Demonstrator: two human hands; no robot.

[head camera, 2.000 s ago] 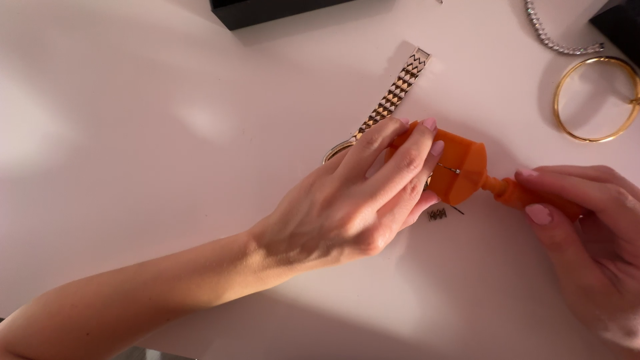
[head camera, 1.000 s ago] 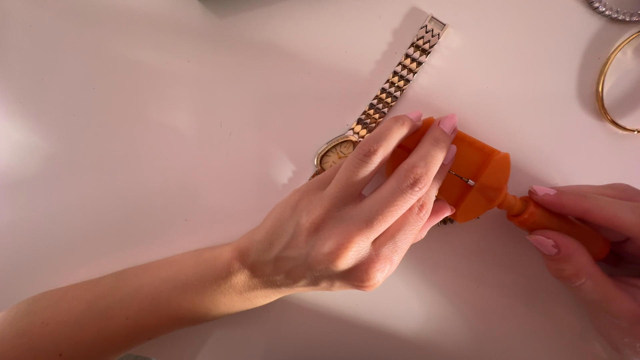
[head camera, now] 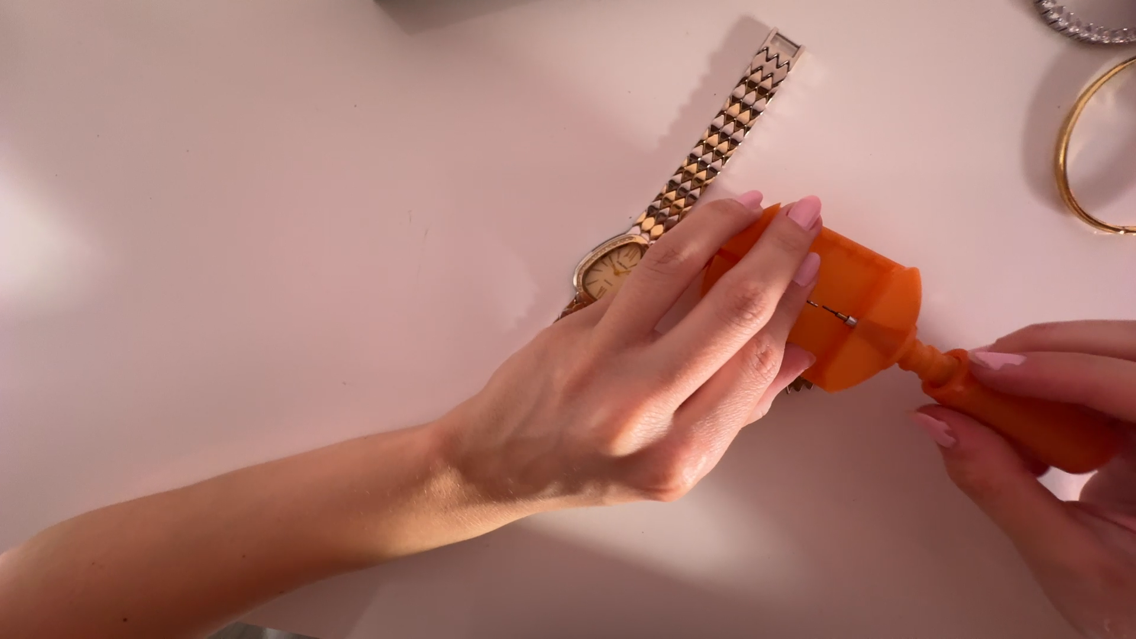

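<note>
An orange plastic watch-band link remover point(head camera: 865, 311) lies under the fingers of my left hand point(head camera: 657, 373), which holds its body. A thin metal pin point(head camera: 839, 315) shows in the tool's channel. My right hand point(head camera: 1047, 435) grips the tool's orange screw handle point(head camera: 1021, 417) between thumb and fingers. A two-tone metal wristwatch has its dial point(head camera: 612, 266) partly covered by my left hand, and one half of its bracelet point(head camera: 719, 138) stretches up and to the right. A bit of patterned metal band point(head camera: 799, 385) peeks out below the tool; the rest of it is hidden.
A gold bangle point(head camera: 1068, 164) rests on the pale tabletop point(head camera: 266, 266) at the right edge, with part of a silvery stone-set bracelet point(head camera: 1083, 28) above it. The edge of a dark object point(head camera: 435, 11) shows at the top.
The view has moved in closer. The watch's dial, mostly hidden two seconds ago, now shows beside my left hand. Both hands keep their hold on the orange tool.
</note>
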